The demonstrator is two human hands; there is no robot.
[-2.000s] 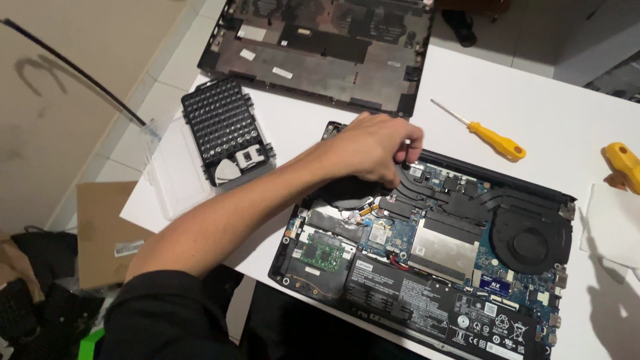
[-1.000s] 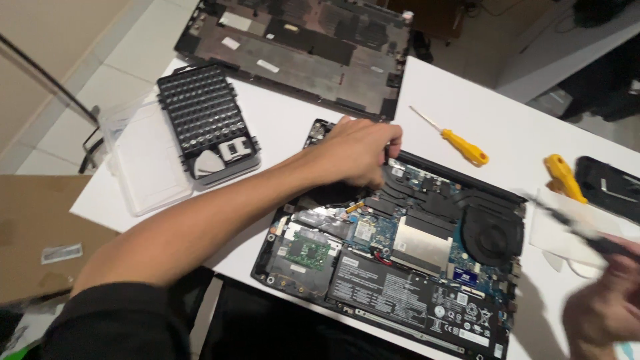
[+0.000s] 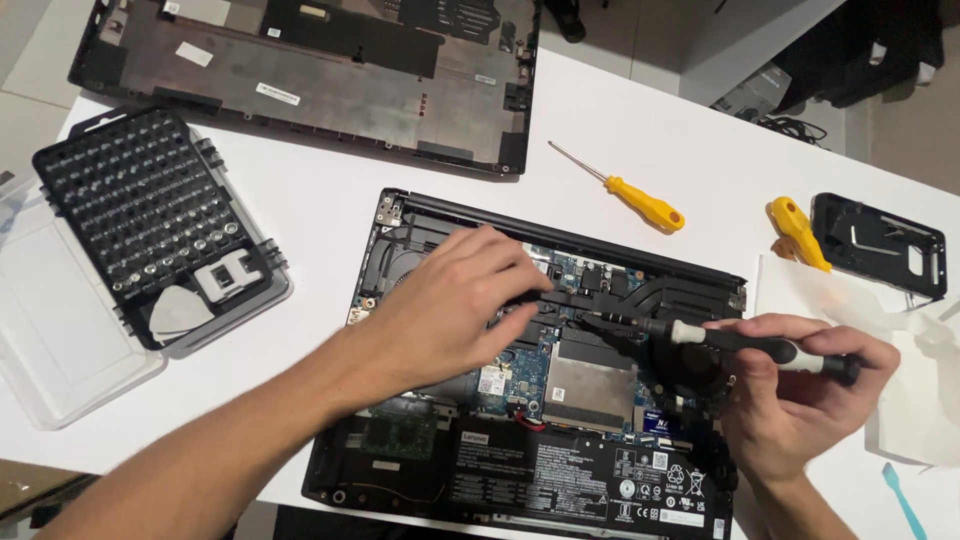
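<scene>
An opened Lenovo laptop base (image 3: 592, 480) lies on the white table with its battery, board, heat pipes and fans exposed. My right hand (image 3: 795, 382) grips a black and grey precision screwdriver (image 3: 750, 345) held nearly level, its shaft pointing left over the heat pipes (image 3: 660, 296). My left hand (image 3: 472, 300) is over the laptop's upper middle, fingertips near the left end of the screwdriver's shaft. Whether those fingers pinch the bit or a small part cannot be told. The left hand partly covers the left fan (image 3: 405, 266).
A bit case (image 3: 150, 217) with an opened clear lid stands at left. The laptop's bottom cover (image 3: 337, 90) lies behind. A yellow screwdriver (image 3: 645, 202), another yellow handle (image 3: 799, 232), a black phone case (image 3: 881, 244), white paper (image 3: 795, 300) and a blue pry tool (image 3: 904, 499) lie right.
My right hand, out of view two seconds ago, has come in from the right with the precision screwdriver and is now over the laptop. My left hand has moved from the laptop's back edge toward its middle.
</scene>
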